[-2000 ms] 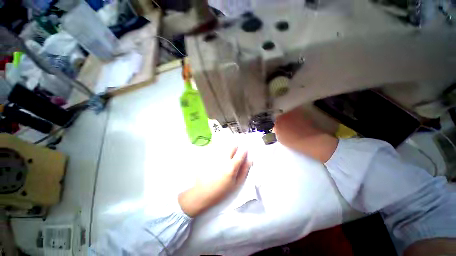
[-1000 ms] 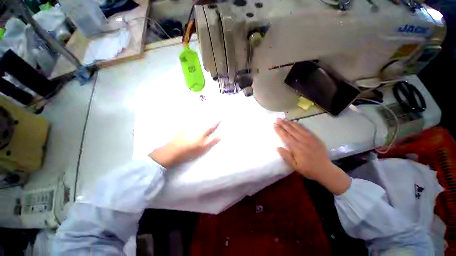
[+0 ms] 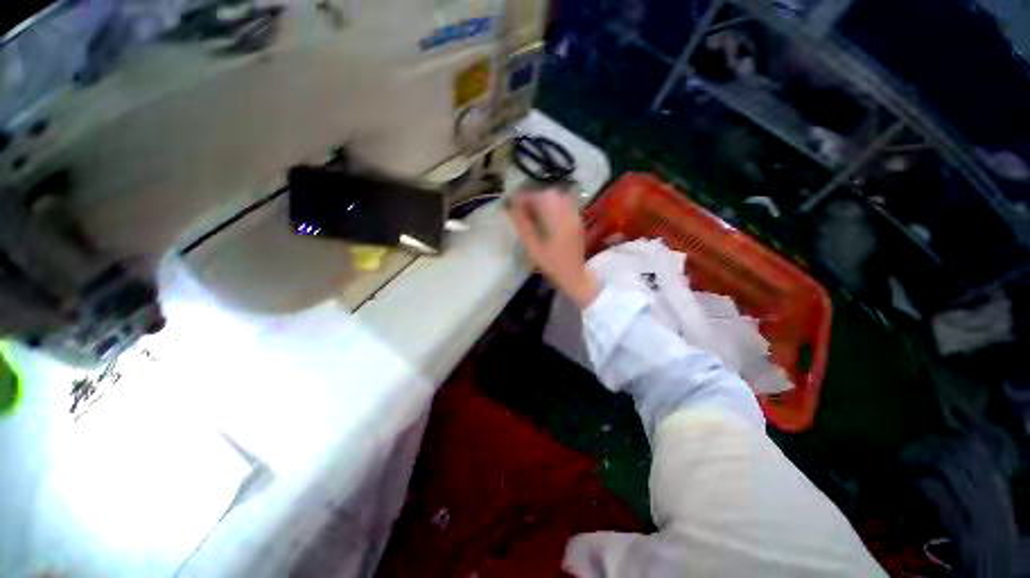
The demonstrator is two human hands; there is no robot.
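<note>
My right hand (image 3: 550, 241) is over the right end of the white sewing table (image 3: 452, 311), just in front of the black scissor handles (image 3: 543, 158). It is blurred, and whether its fingers touch the scissors cannot be told. The white fabric piece (image 3: 305, 395) lies on the table at the left, overexposed, with small dark characters near the machine head, and hangs over the front edge. My left hand is not in view. The cream sewing machine (image 3: 373, 102) stands behind the fabric, its needle area blurred at the left.
A black phone (image 3: 364, 208) lies under the machine arm, with a yellow bit (image 3: 368, 257) beside it. An orange crate (image 3: 815, 339) holding white pieces (image 3: 700, 311) stands right of the table. Dark red cloth (image 3: 486, 485) is below. A metal rack (image 3: 841, 68) stands at the back right.
The view has swung right. My right hand has left the fabric and moved to the table's right end by the scissors. My left hand has gone out of view.
</note>
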